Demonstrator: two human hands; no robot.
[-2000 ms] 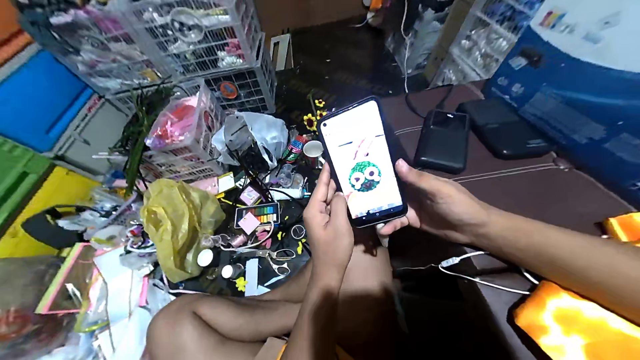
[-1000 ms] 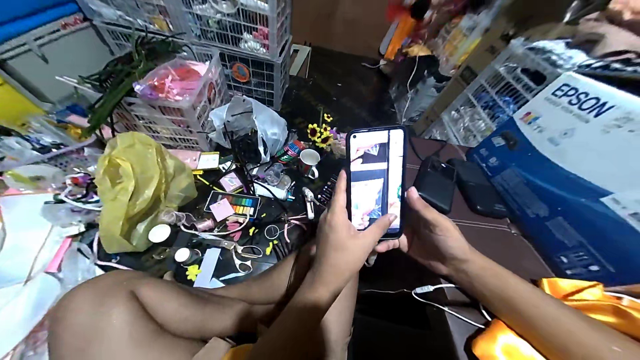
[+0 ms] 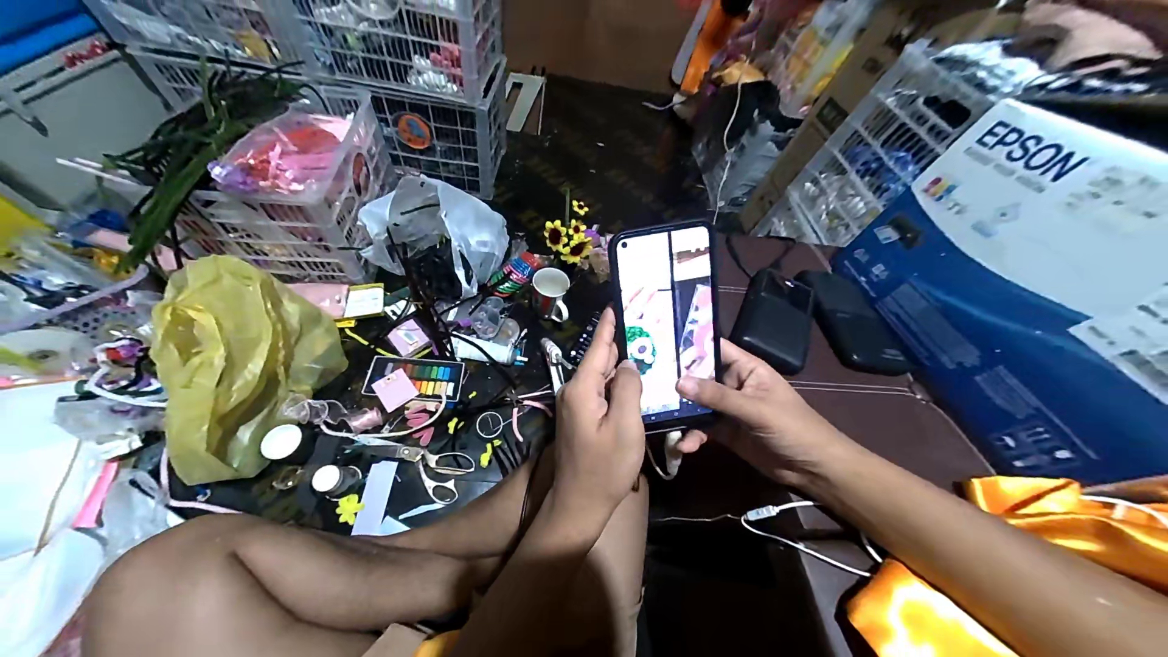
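Observation:
Both my hands hold a smartphone (image 3: 664,310) in a dark case, upright above my lap. My left hand (image 3: 602,429) grips its lower left side, the thumb at the edge of the screen. Around the lower right corner is my right hand (image 3: 762,415), its thumb over the lit screen, which shows several pictures, one with a green round shape. A white cable (image 3: 672,454) hangs just below the phone. Left of my hands lie scissors (image 3: 440,467), a palette of colored sticks (image 3: 415,376) and a white mug (image 3: 550,290).
A yellow plastic bag (image 3: 233,365), a white plastic bag (image 3: 438,228) and stacked plastic crates (image 3: 401,100) stand on the left. Two black devices (image 3: 774,319) lie on the brown padded surface (image 3: 876,401). Beside them is an Epson box (image 3: 1013,274); orange satin cloth (image 3: 922,611) lies lower right.
The phone's screen has gone from one large picture to several pictures side by side. My right thumb has moved from the phone's right edge onto the screen. The view has shifted.

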